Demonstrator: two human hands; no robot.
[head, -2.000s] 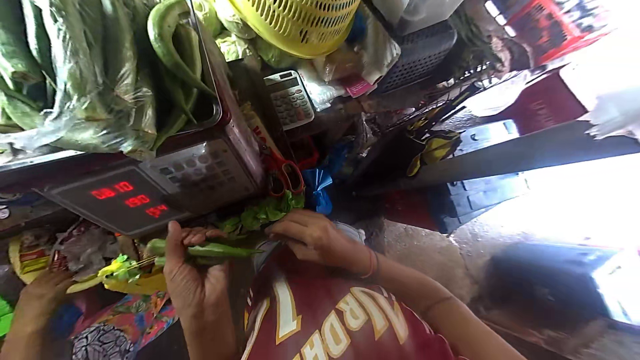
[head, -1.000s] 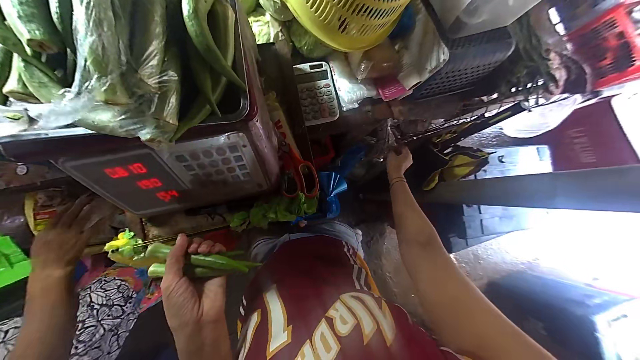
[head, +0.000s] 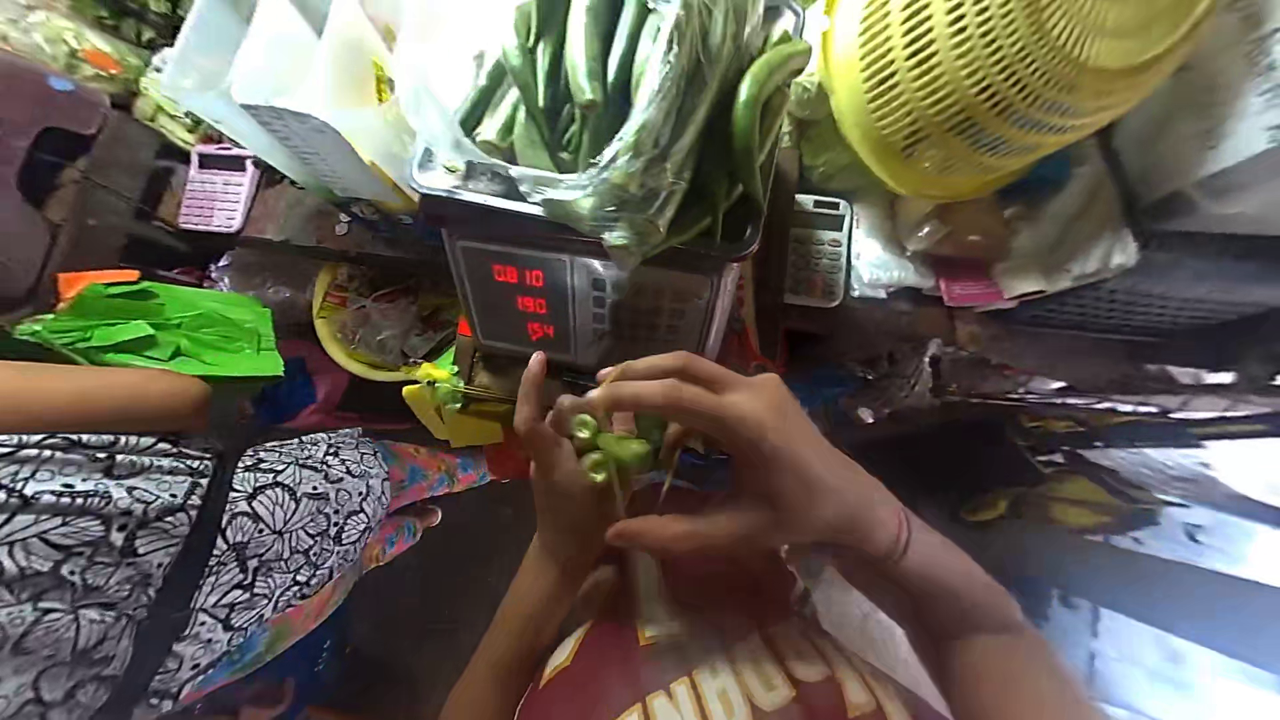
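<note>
My left hand [head: 568,470] holds a small bunch of green pods [head: 625,450], probably okra, with several ends facing up. My right hand [head: 720,450], fingers spread around the bunch, has a thin rubber band [head: 668,468] stretched from its fingers to the pods. Just beyond both hands stands a digital scale [head: 585,305] with a lit red display. On its pan lies a clear plastic bag of long green vegetables [head: 590,90], with a curved one [head: 757,110] at the right edge.
A yellow plastic basket [head: 960,100] and a white calculator [head: 817,250] are right of the scale. At left are a pink calculator [head: 218,188], green plastic bags [head: 160,330] and a yellow-rimmed bowl [head: 335,340]. A person in a patterned garment [head: 290,510] stands close at my left.
My right hand has come back from the stall's right side to the green bunch, now with a rubber band. The left hand has kept hold of the bunch. The view has swung left.
</note>
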